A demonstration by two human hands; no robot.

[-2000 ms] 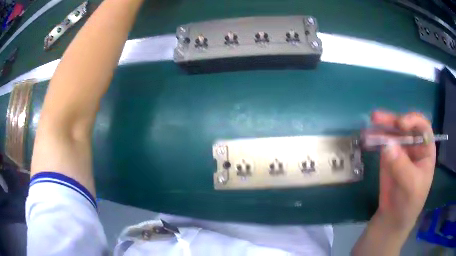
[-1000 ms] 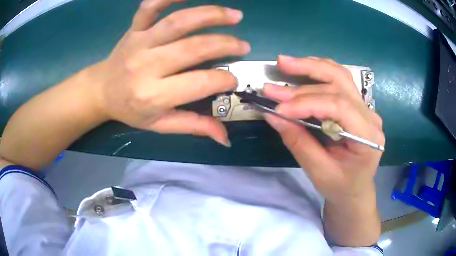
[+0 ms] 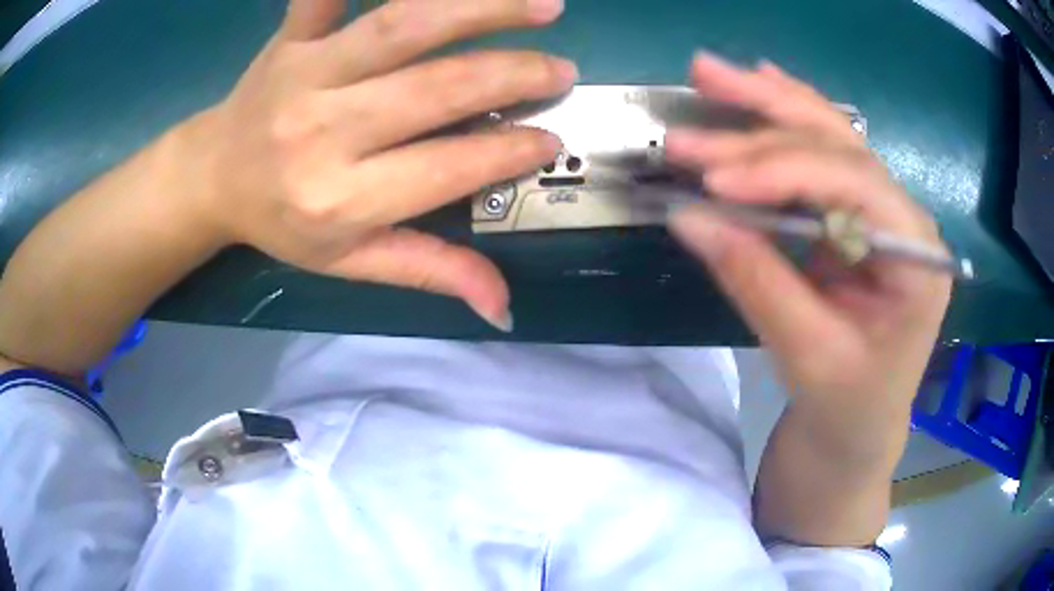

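Observation:
The silver-grey fixture plate lies on the green bench top in front of me. My left hand is spread over its left end, fingers apart, with fingertips on or just above the plate. One station with round holes and a dark slot shows beside my left fingers. My right hand holds tweezers with a yellowish wrap around the shank. The tweezers point left over the plate's middle; their tips are blurred. My right fingers hide part of the plate's right half. I cannot see any small part.
A black tray stands at the right edge of the bench. The green bench top ends in a front edge close to my body. Blue plastic stools show below the bench. A white stripe crosses the far corners.
My right hand and tweezers have moved right, off the left station. My left hand stays over the plate's left end. Earlier, the left arm reached far forward and the tweezers were beyond the plate's right end.

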